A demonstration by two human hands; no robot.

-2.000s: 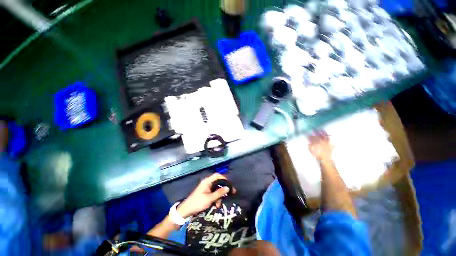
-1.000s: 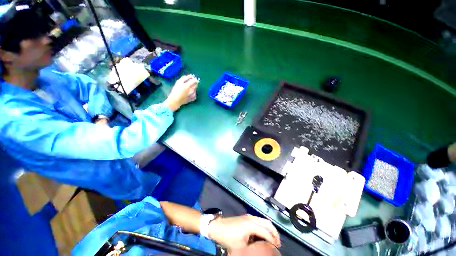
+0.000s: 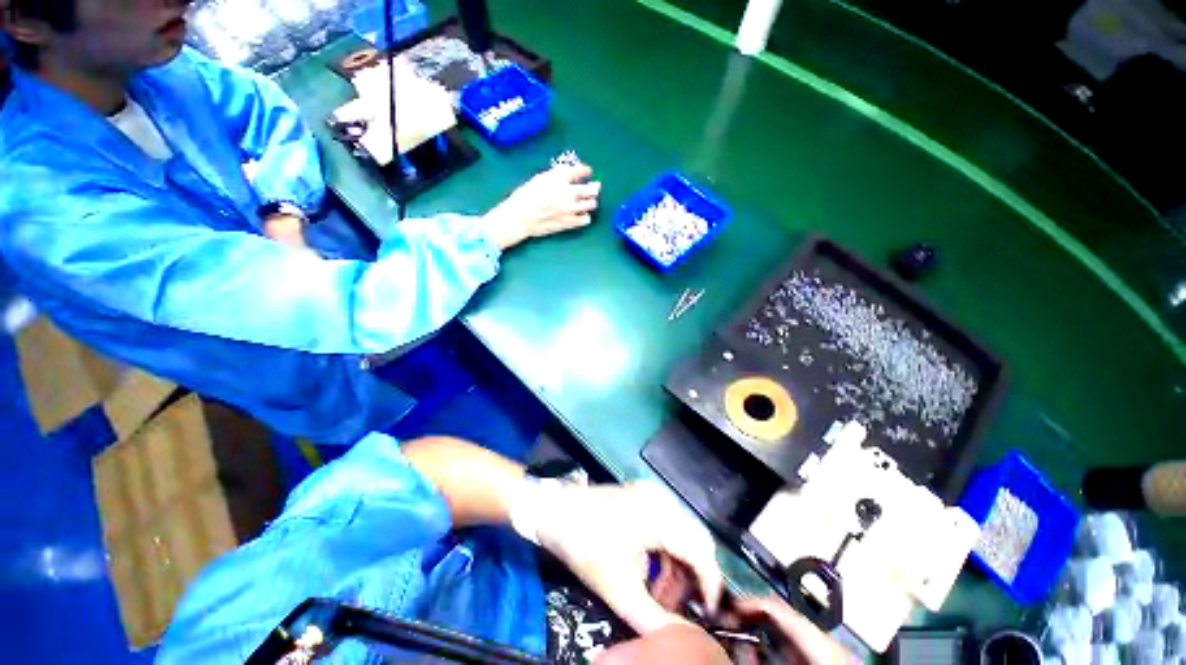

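My left hand (image 3: pixel 631 539) is at the front edge of the bench, fingers curled around a small dark part (image 3: pixel 672 582), which is mostly covered and blurred. My right hand (image 3: pixel 796 634) is beside it at the bottom, partly hidden and cut off; its grip is unclear. To their right, the white notched fixture (image 3: pixel 845 520) stands at the bench edge, with a black ring with a handle (image 3: pixel 817 591) lying at its front. A dark base plate with a tan-yellow ring (image 3: pixel 760 408) is left of the fixture.
A black tray of scattered screws (image 3: pixel 884 351) lies behind. Blue bins stand left (image 3: pixel 671 221) and right (image 3: pixel 1021 526), with tweezers or bits (image 3: pixel 685 304) between. A screwdriver (image 3: pixel 1145 487) and blister tray (image 3: pixel 1112 598) are at far right. A person in blue (image 3: pixel 234 286) works at left, an arm over the bench.
The view has turned left. My right hand has left the white-filled carton and is now beside my left hand. The neighbouring person has come into view.
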